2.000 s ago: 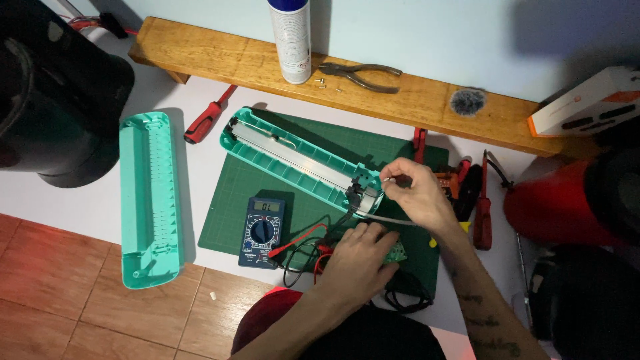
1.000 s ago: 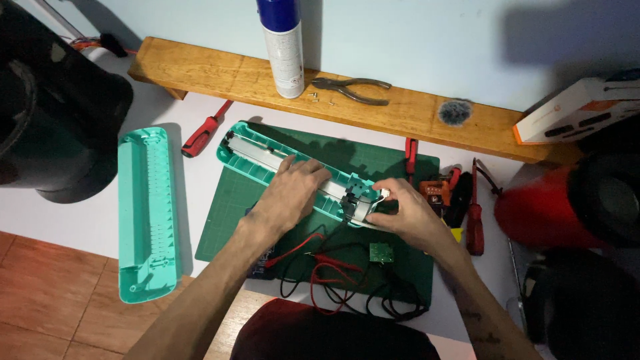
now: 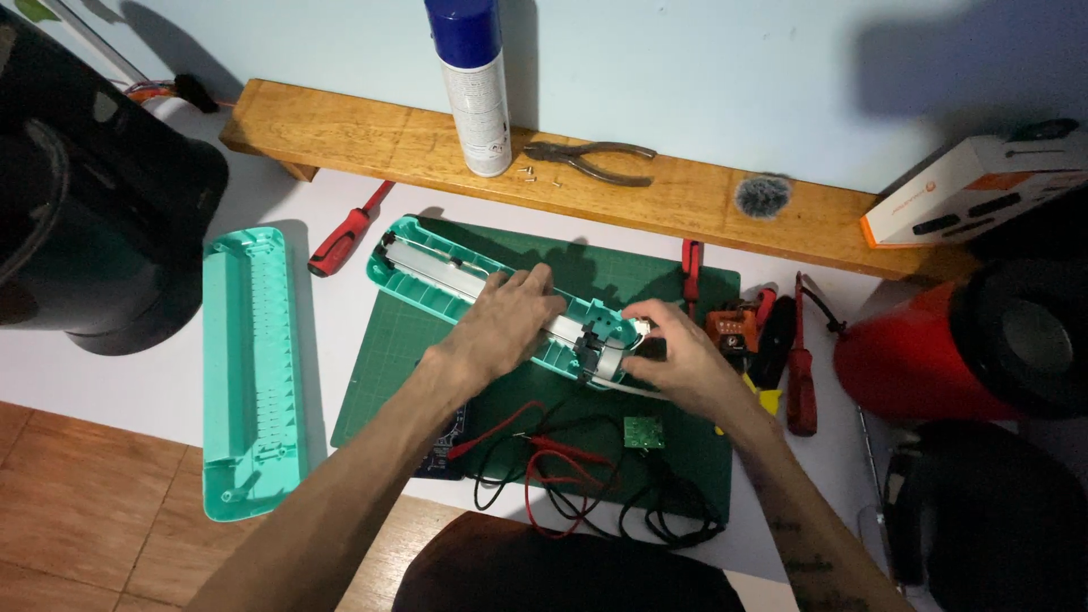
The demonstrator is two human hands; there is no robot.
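Observation:
A long teal plastic housing (image 3: pixel 416 293) with a metallic strip and black fittings inside lies diagonally on the green cutting mat (image 3: pixel 382 382). Across its middle rests my left hand (image 3: pixel 506 323), fingers curled over the housing; whether they grip it cannot be told. At the housing's right end, my right hand (image 3: pixel 680 353) has thumb and forefinger around a small white part (image 3: pixel 642 326) beside a grey-white motor-like cylinder. A white cable runs out under that hand. Below lie a green circuit board (image 3: pixel 643 432) and red and black test leads (image 3: pixel 569 450). My left forearm mostly hides the multimeter (image 3: pixel 438 455).
The matching teal shell (image 3: pixel 255 374) lies at left, near a red screwdriver (image 3: pixel 344 238). A wooden ledge (image 3: pixel 374 127) behind holds a spray can (image 3: pixel 480 102), pliers (image 3: pixel 591 161), small screws and a box (image 3: pixel 960 200). More tools and a red cylindrical object (image 3: pixel 901 357) stand right.
My left hand has moved from beside the circuit board up onto the middle of the housing, uncovering the board and leads. My right hand stays at the housing's right end.

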